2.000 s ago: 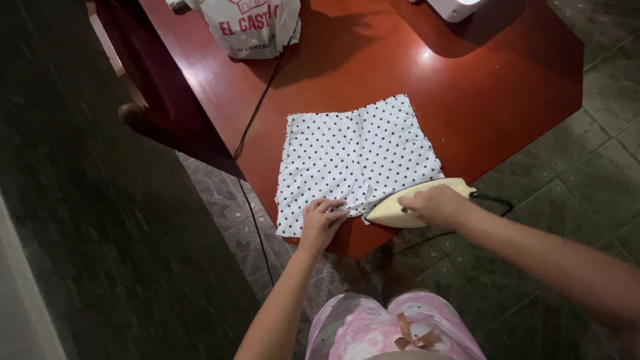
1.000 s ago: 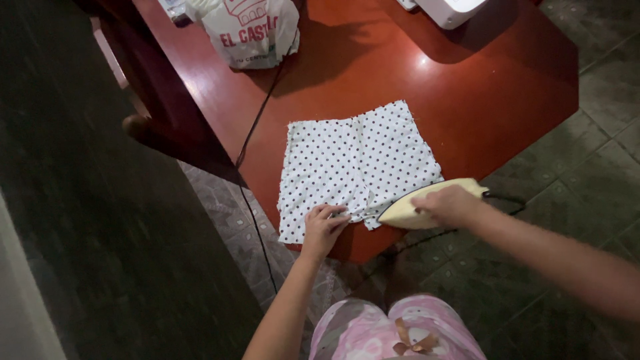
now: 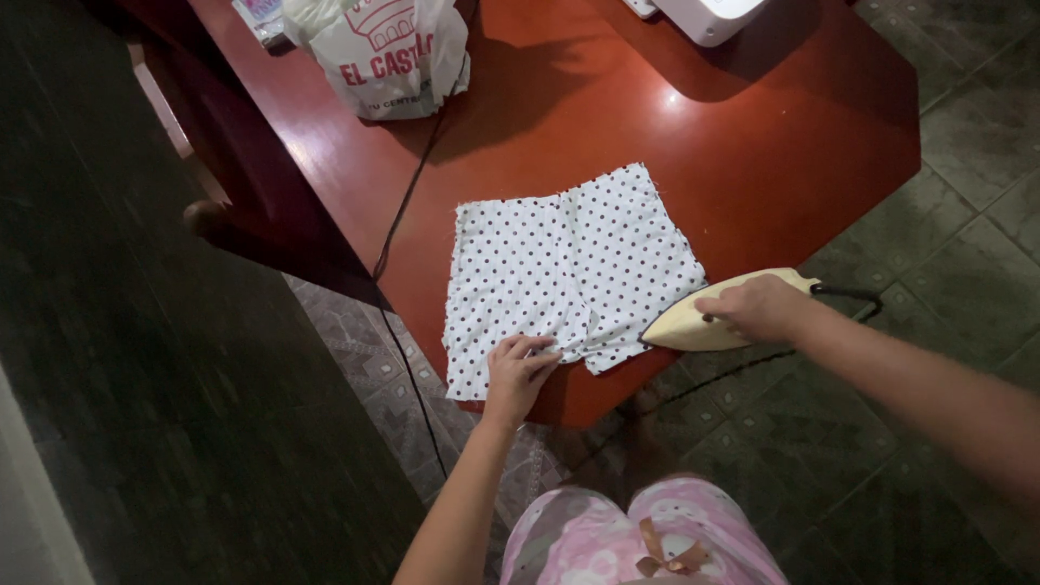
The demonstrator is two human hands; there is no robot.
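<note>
A white polka-dot cloth piece [image 3: 520,268], shaped like small shorts with frayed edges, lies flat at the near corner of the red-brown wooden table [image 3: 731,179]. My left hand [image 3: 522,370] rests at its lower edge, fingers bent on the fabric near the centre notch; whether they pinch it is hard to tell. My right hand [image 3: 756,309] is closed around a pale yellow clothes iron [image 3: 691,329]. The iron's tip points left and touches the lower right part of the cloth, while its rear reaches past the table edge. Its soleplate is hidden.
A white plastic bag [image 3: 398,65] with red print stands at the back left beside a small packet [image 3: 262,20]. A white appliance [image 3: 715,16] is at the back. One dark cord [image 3: 406,195] crosses the table's left side; the iron's cord [image 3: 723,372] hangs over the tiled floor. A wooden chair [image 3: 268,219] stands left.
The iron in my right hand has drawn back a little to the right from the cloth's centre notch. My left hand stays at the lower edge of the cloth.
</note>
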